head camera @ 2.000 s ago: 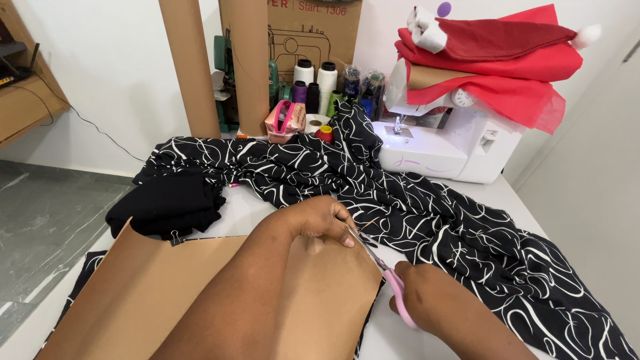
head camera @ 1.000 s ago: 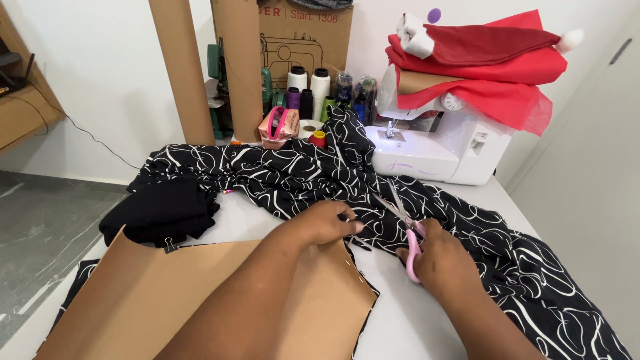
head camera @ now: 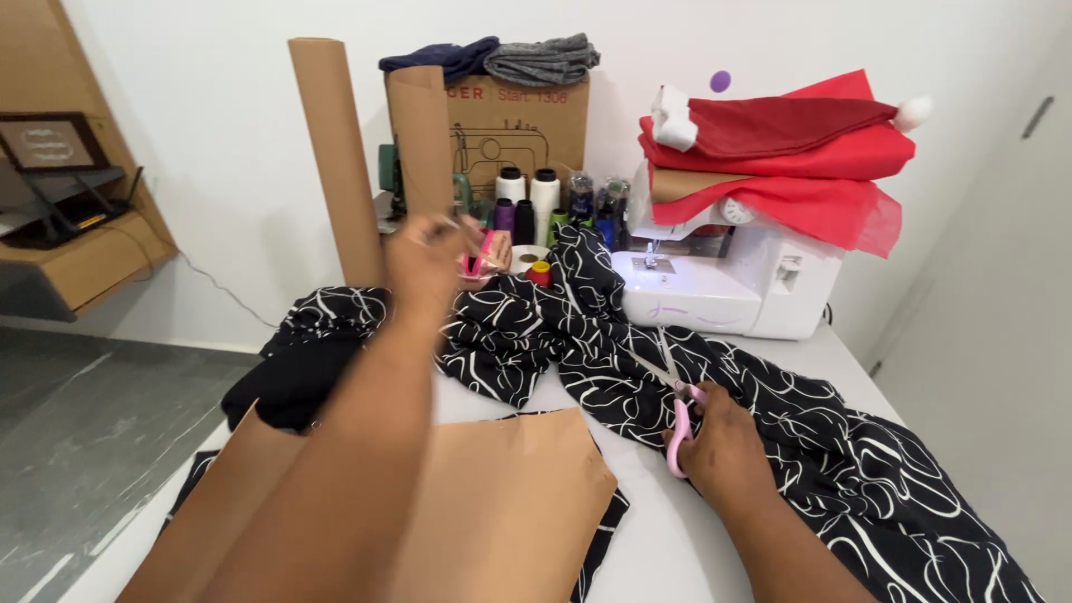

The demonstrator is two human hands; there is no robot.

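My left hand, blurred, is raised near the pink pouch at the back of the table; whether it holds anything is unclear. In my right hand are pink-handled scissors, their blades parted over black fabric with white squiggles. Brown pattern paper lies in front, partly behind my left forearm, with the same patterned fabric showing beneath its right edge. Plain black cloth is bunched at the left.
A white sewing machine bears red fabric. Thread cones stand before a cardboard box. Two brown paper rolls rise at the back left. The white table shows between the paper and fabric.
My left hand has left the pattern paper's top edge and moved up and back toward the pouch. The scissors have come away from the paper's edge, still in my right hand. The view has tilted up.
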